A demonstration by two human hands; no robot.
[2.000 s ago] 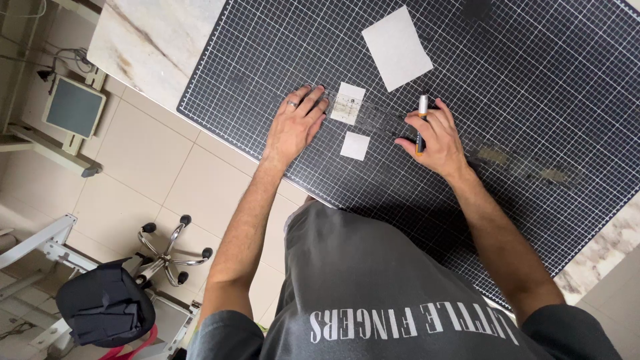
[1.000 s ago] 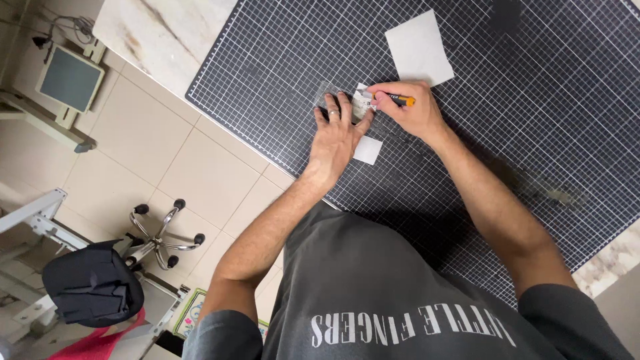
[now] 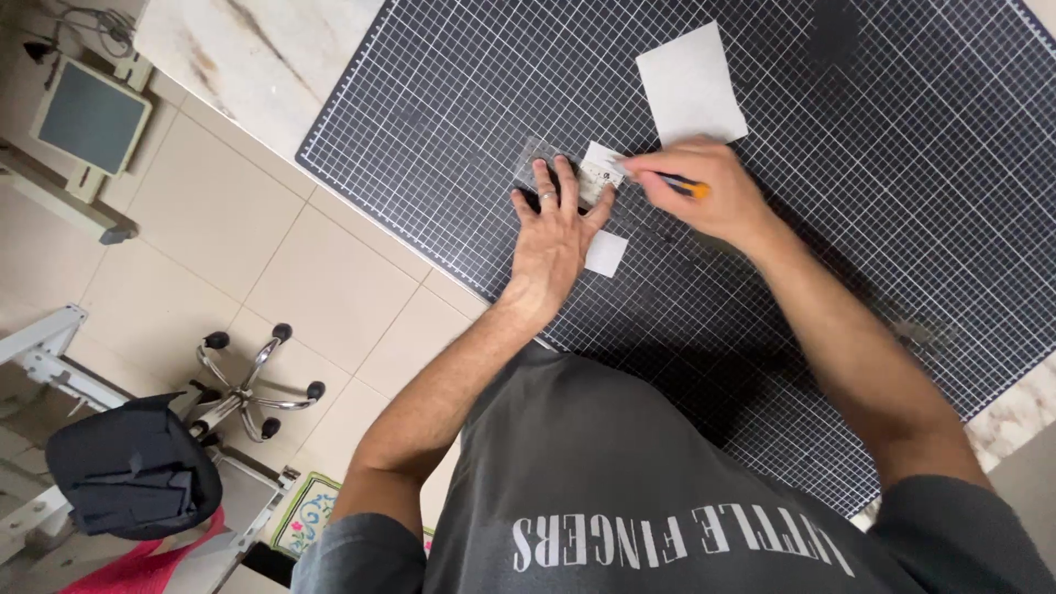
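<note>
My left hand (image 3: 554, 223), with a ring on one finger, presses spread fingertips on a clear plastic template or ruler (image 3: 535, 158) and beside a small white paper piece with a patterned part (image 3: 600, 175). My right hand (image 3: 701, 188) grips a slim tool with a dark shaft and orange end (image 3: 693, 189), a craft knife or pen; I cannot tell which. Its blurred tip is at the small piece's right edge. Near my left thumb side lies a white paper square (image 3: 606, 253). All rest on a black gridded cutting mat (image 3: 462, 165).
A larger white sheet (image 3: 691, 82) lies on the mat beyond my right hand. The marble tabletop (image 3: 247, 49) shows past the mat's edge. On the tiled floor to the left are a wheeled chair base (image 3: 241, 394) and a dark padded seat (image 3: 132, 474).
My right hand has moved left from the mat's right part to the small patterned piece. My left hand has gone from beside that piece onto the clear plastic and piece.
</note>
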